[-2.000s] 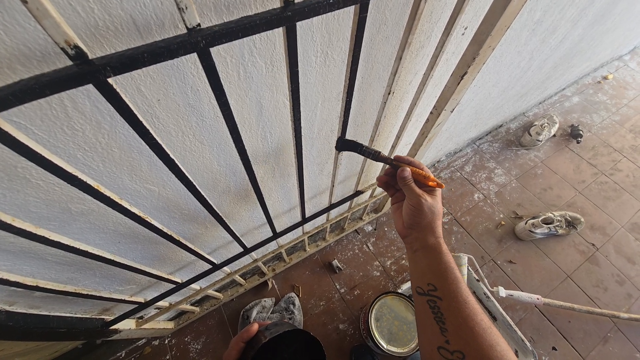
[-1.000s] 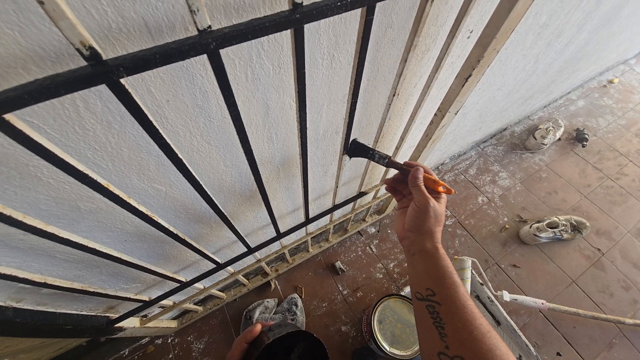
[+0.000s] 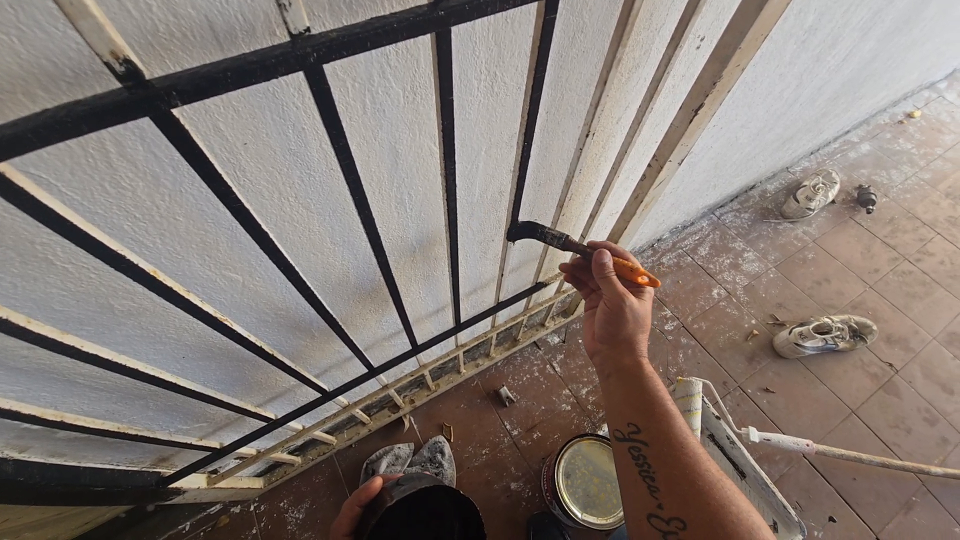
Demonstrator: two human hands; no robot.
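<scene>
My right hand point(image 3: 611, 300) grips a paintbrush point(image 3: 592, 255) by its orange handle. The brush's black, paint-laden bristles bend against a bar of the metal grille point(image 3: 397, 352). That bar is black above the bristles and pale below them. Several other bars and the crossbars are black on the side facing me, with off-white edges. At the bottom, my left hand point(image 3: 358, 508) holds a dark open container point(image 3: 424, 510) by its side; its inside looks black. A closed paint can point(image 3: 585, 480) with a metal lid stands on the floor, left of my right forearm.
A paint roller point(image 3: 780, 441) rests on a paint tray point(image 3: 739, 472) at the lower right. Two worn sneakers point(image 3: 825, 335) lie apart on the paint-spattered tile floor point(image 3: 712, 345), near a small dark object point(image 3: 866, 199). A white textured wall point(image 3: 817, 82) rises behind the grille.
The brush has moved down along the same bar, and black now reaches lower on it than two seconds ago. My left hand still holds the container.
</scene>
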